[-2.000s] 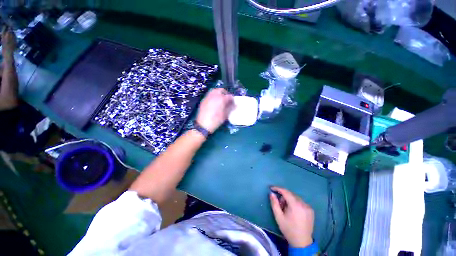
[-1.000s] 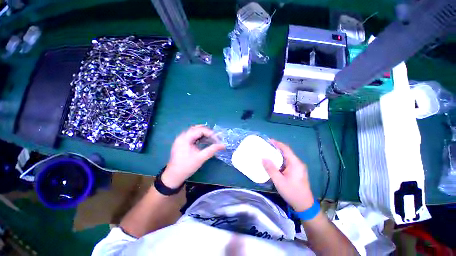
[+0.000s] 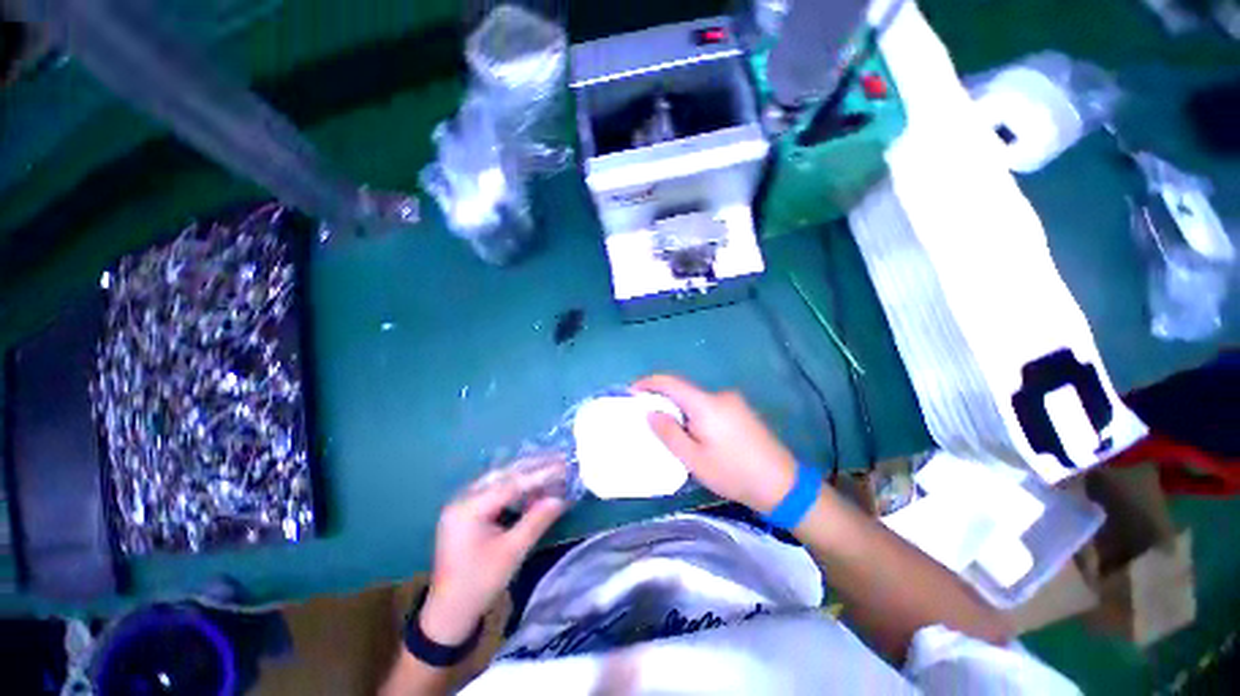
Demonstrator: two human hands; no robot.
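A white rounded square housing [image 3: 631,451] is held above the green mat near the bench's front edge. My right hand [image 3: 730,449] grips its right side, with the thumb on the top face. Crinkled clear film [image 3: 544,442] lies along its left side. My left hand [image 3: 492,533] is just left of the housing, with its blurred fingers at the film. Whether they pinch the film cannot be told. The housing's underside is hidden.
Ahead stand a screw feeder [image 3: 673,177] and a green power supply [image 3: 832,150]. A tray of cable assemblies [image 3: 204,388] is at left. Film-wrapped housings [image 3: 487,177] lie behind. A long liner stack [image 3: 972,258] is at right. A blurred screwdriver [image 3: 813,48] hangs above the feeder.
My left hand moved from the back of the mat to the front with the housing, which my right hand now grips. The view has shifted right, and the housing looks turned straighter.
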